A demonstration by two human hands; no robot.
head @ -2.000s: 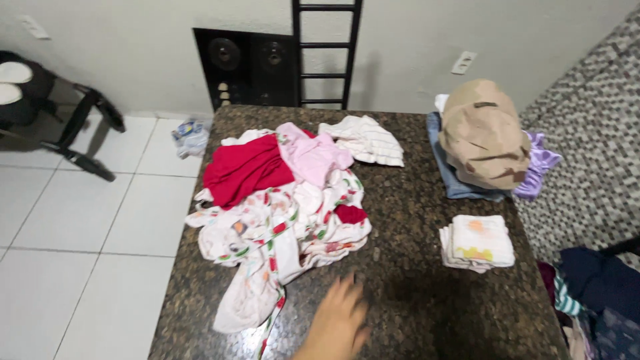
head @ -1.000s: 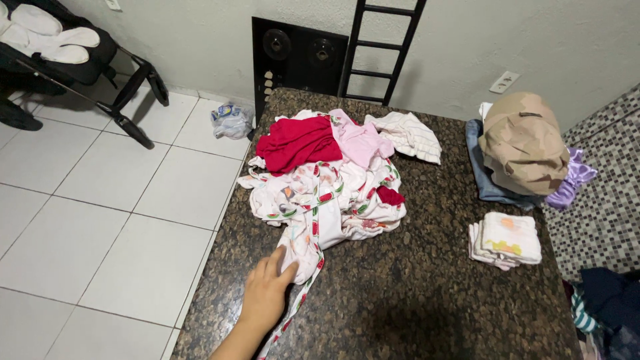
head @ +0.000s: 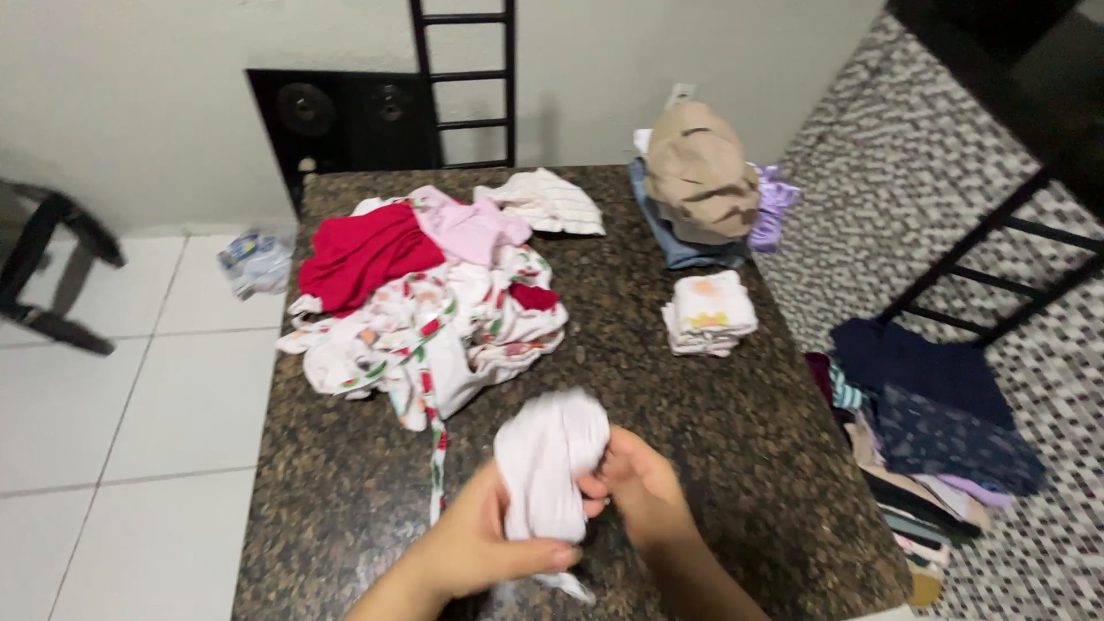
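A bunched white cloth (head: 552, 466) is held up over the near part of the granite tabletop (head: 638, 379). My left hand (head: 483, 535) grips it from the left and below, thumb across its lower part. On its right side, the fingers of my right hand (head: 638, 487) are closed on its edge. Beyond my hands, to the left, lies a loose heap of baby clothes: a red garment (head: 371, 254), a pink one (head: 474, 226), a white striped one (head: 552, 203) and a printed white cloth (head: 448, 345) with a patterned strap. A folded stack of white cloths (head: 711, 312) sits on the right.
A camouflage cap (head: 700, 172) rests on folded denim (head: 660, 228) beside purple satin fabric (head: 774, 207) at the back right. Folded clothes (head: 940, 405) are piled beyond the right edge, near a black ladder-like frame (head: 992, 250). A plastic bag (head: 257, 261) lies on the tiled floor.
My left hand has moved from the heap's near edge and now holds a white cloth with my right hand, which has come into view. The heap's near part is smaller.
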